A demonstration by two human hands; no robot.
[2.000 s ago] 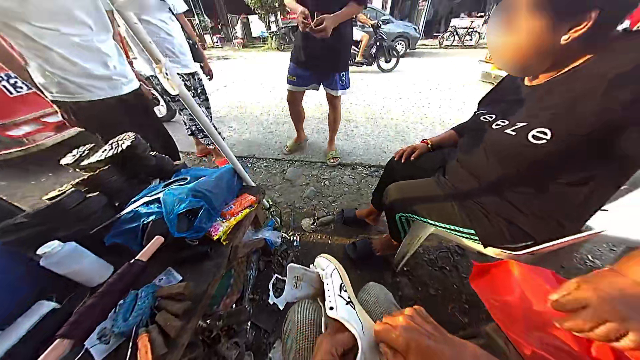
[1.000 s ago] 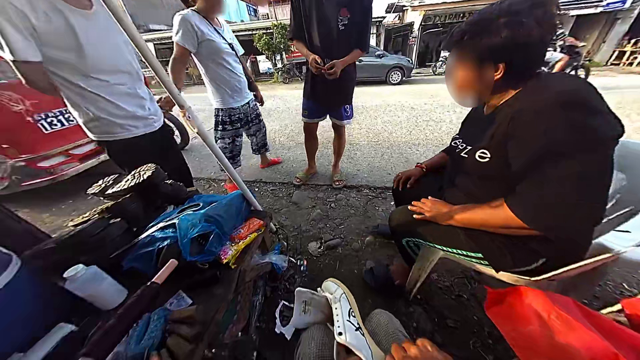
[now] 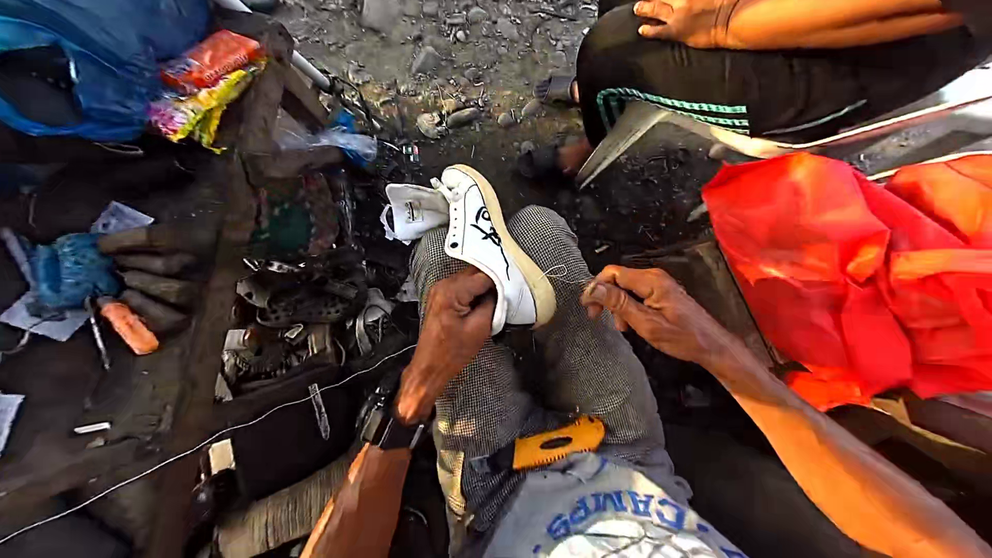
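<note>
A white sneaker (image 3: 490, 240) with a black scribbled design and a cream sole lies sideways over my knees, toe away from me, its tongue folded out to the left. My left hand (image 3: 457, 325) grips the heel opening, its fingertips hidden inside the shoe. Right of the sole, my right hand (image 3: 639, 306) pinches a thin white thread (image 3: 555, 271) that runs to the sole's edge; whether a tool is also in those fingers I cannot tell. An orange-handled tool (image 3: 559, 443) rests on my lap. A long white thread (image 3: 256, 421) stretches from near my left wrist to the lower left.
A red plastic bag (image 3: 814, 271) is at the right. Beyond it sits a person in dark trousers (image 3: 666, 85) on a chair. To the left are a wooden bench edge (image 3: 205, 310), old footwear (image 3: 302, 294), an orange-handled tool (image 3: 129, 325), a blue bag (image 3: 139, 46) and colourful packets (image 3: 213, 62).
The view has tilted down toward my lap. My right hand, at the shoe two seconds ago, is now apart from it on the right, with thread between them.
</note>
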